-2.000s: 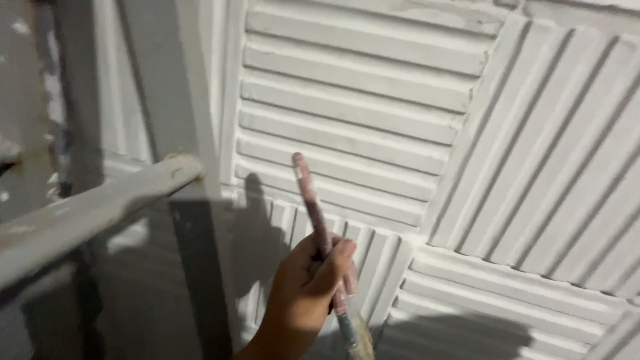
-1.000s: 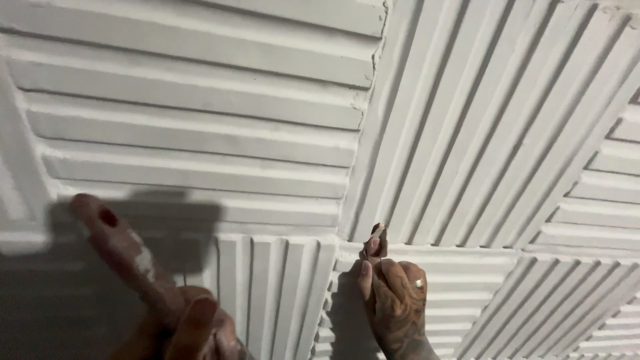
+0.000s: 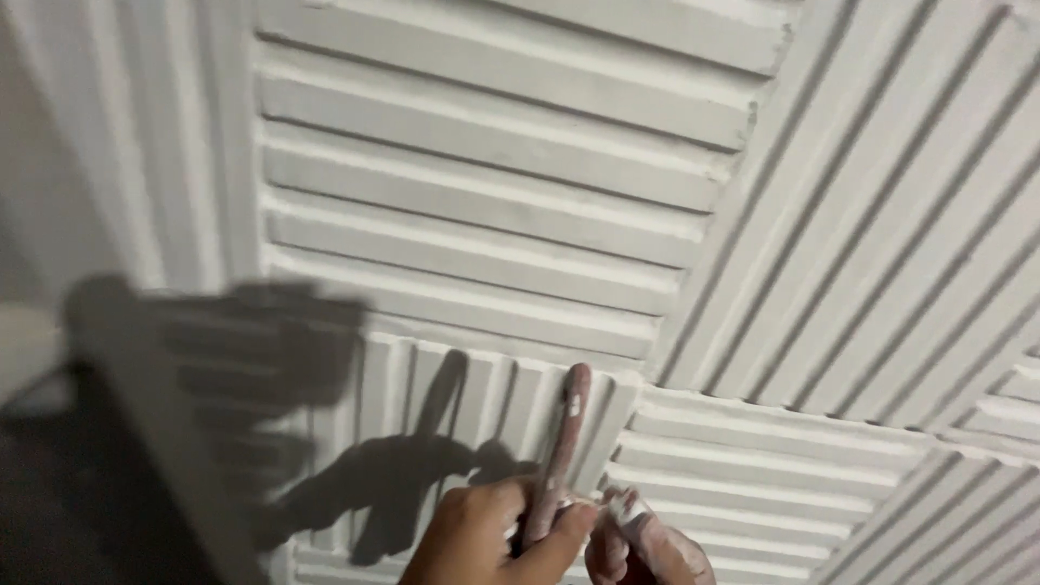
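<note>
My left hand (image 3: pixel 491 532) is at the bottom centre, closed around the reddish, paint-spotted handle of a paintbrush (image 3: pixel 569 431). The handle's rounded end points up in front of the white ribbed panels (image 3: pixel 487 162); its bristle end is out of sight. Just to the right, my right hand (image 3: pixel 654 544) has its fingers bent together, with white smears on the fingertips. Those fingertips are close to my left thumb. Something small and pale shows between the two hands, too blurred to name, and whether my right fingers grip it cannot be seen.
Ribbed panels in differing directions fill most of the view, with raised joints (image 3: pixel 642 386) between them. Dark shadows of hands and the brush fall on the lower left panels. A dark, blurred area (image 3: pixel 73 487) lies at the lower left edge.
My right hand, one second ago apart from the left and up near a panel joint, is now beside my left hand. My left hand still holds the brush, its handle now more upright. The view has shifted.
</note>
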